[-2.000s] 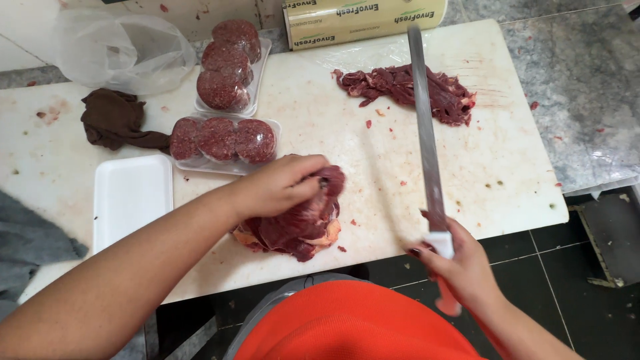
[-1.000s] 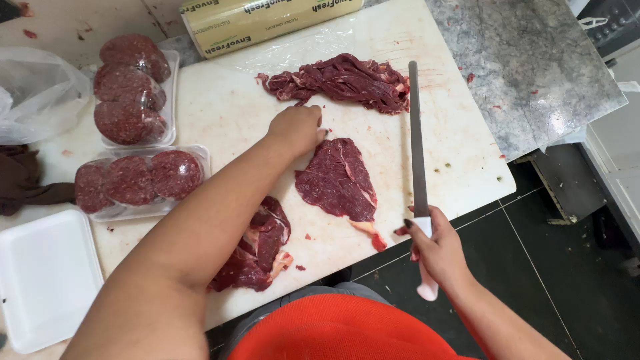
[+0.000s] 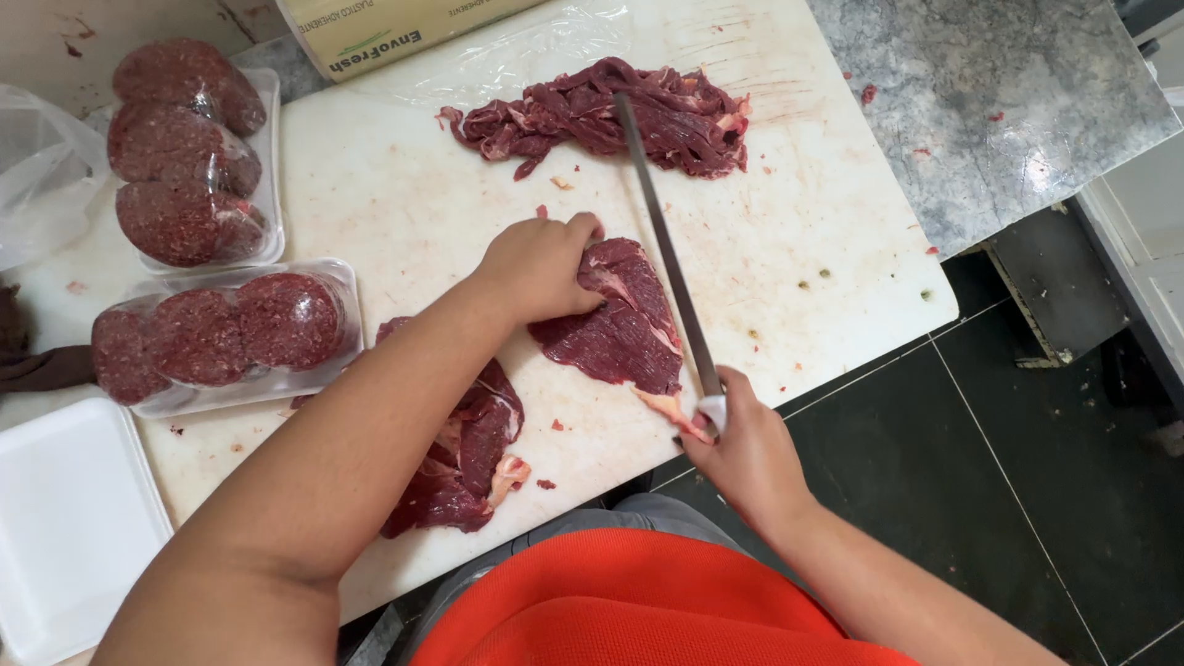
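My right hand (image 3: pixel 745 444) grips the white handle of a long, narrow butcher's knife (image 3: pixel 668 245). Its blade lies along the right side of a slab of raw red meat (image 3: pixel 615 342), and its tip is over a pile of meat strips (image 3: pixel 638 120). My left hand (image 3: pixel 546 268) rests on the upper left part of the slab, with fingers and thumb spread on it. A strip of fat (image 3: pixel 668 409) at the slab's lower end reaches my right hand. More raw meat (image 3: pixel 462 453) lies partly hidden under my left forearm.
A white cutting board (image 3: pixel 814 240) carries the meat. Two wrapped trays of ground-meat patties (image 3: pixel 190 176) (image 3: pixel 222 338) and a white foam tray (image 3: pixel 79 527) are at the left. A cling film box (image 3: pixel 398 32) stands at the back; a dark cloth (image 3: pixel 51 370) lies far left.
A slab of meat has come off the heap and lies apart from it. My left hand has moved onto the slab from just above it. The knife has swung over beside the slab.
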